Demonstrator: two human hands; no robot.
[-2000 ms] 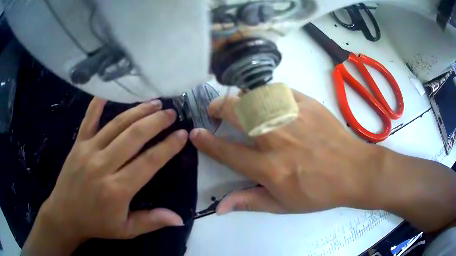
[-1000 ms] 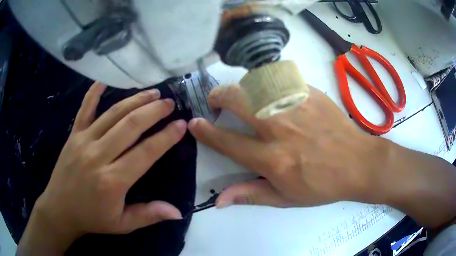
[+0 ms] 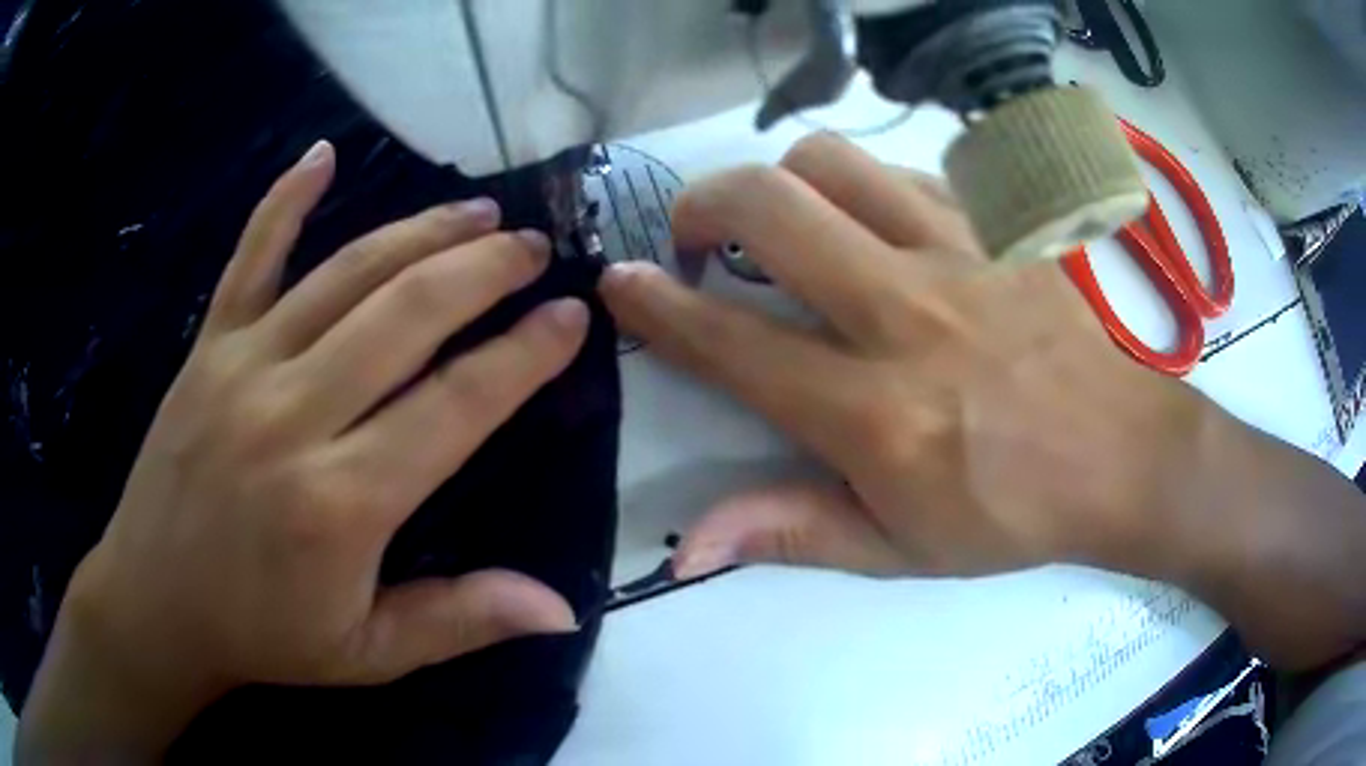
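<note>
A dark garment panel [image 3: 510,464] lies on the white table at the left, its edge beside the presser foot [image 3: 574,210]. My left hand [image 3: 330,434] lies flat on the panel with fingers spread, fingertips just left of the foot. My right hand [image 3: 929,374] rests on the table right of the panel. Its index fingertip touches the fabric edge just below the foot, its thumb is on the table and its other fingers are bent. The needle plate [image 3: 641,202] shows between the foot and my right hand. The needle tip cannot be made out.
The white sewing machine head [image 3: 644,75] hangs over the top, with a cream tension knob [image 3: 1044,172] above my right hand. Red-handled scissors [image 3: 1216,255] lie behind that hand, partly hidden. Black-handled snips [image 3: 1139,42] lie beyond. A dark rectangular object [image 3: 1338,307] is at the right.
The view has shifted, so the machine head and knob sit further right and higher. My right hand's upper fingers have lifted and bent, showing a small round metal disc. My left hand stays on the fabric.
</note>
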